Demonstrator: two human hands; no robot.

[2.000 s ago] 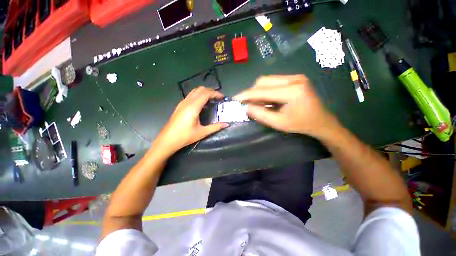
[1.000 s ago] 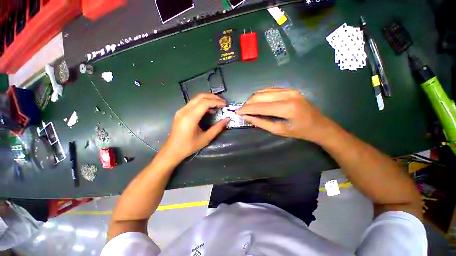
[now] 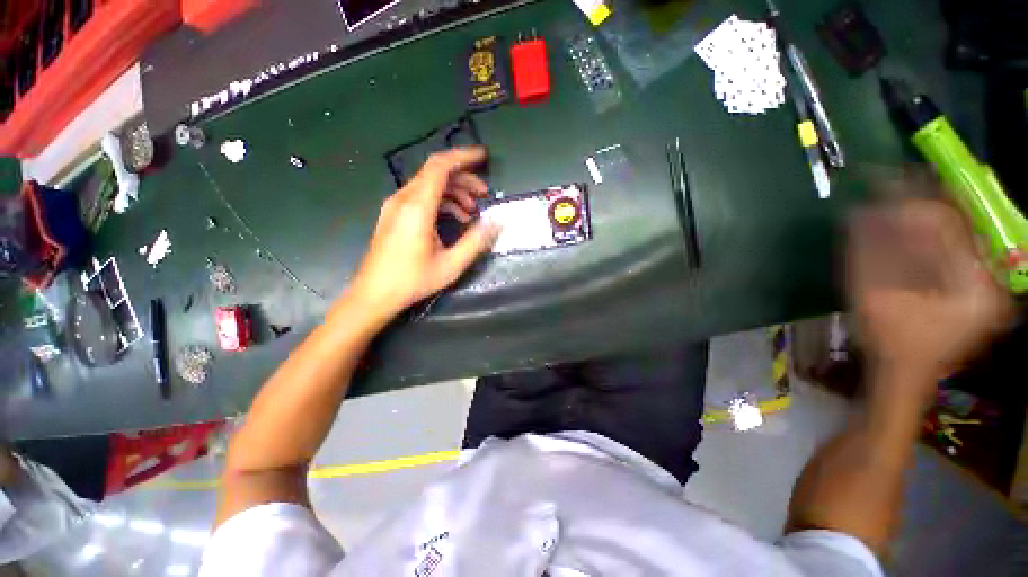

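Note:
An open phone (image 3: pixel 524 223) lies on the green mat in front of me, with a white inner face and a round gold-yellow disc at its right end. My left hand (image 3: pixel 426 231) holds the phone's left end between fingers and thumb. My right hand (image 3: pixel 919 271) is blurred at the far right, beside the lime-green electric screwdriver (image 3: pixel 972 186); I cannot tell whether it touches it. Dark tweezers (image 3: pixel 684 205) lie on the mat right of the phone. A black rectangular back cover (image 3: pixel 419 156) lies behind my left hand, partly hidden by it.
A red plug-like block (image 3: pixel 530 69) and a black card with a gold emblem (image 3: pixel 486 72) lie behind the phone. A white label sheet (image 3: pixel 744 70) and pens (image 3: pixel 814 113) lie right. Orange-red trays (image 3: pixel 79 73) stand back left. A thin wire curves across the left mat.
My right hand has left the phone and moved far right towards the screwdriver. The phone's right end with the disc and the dark tweezers now show. My left hand stays at the phone.

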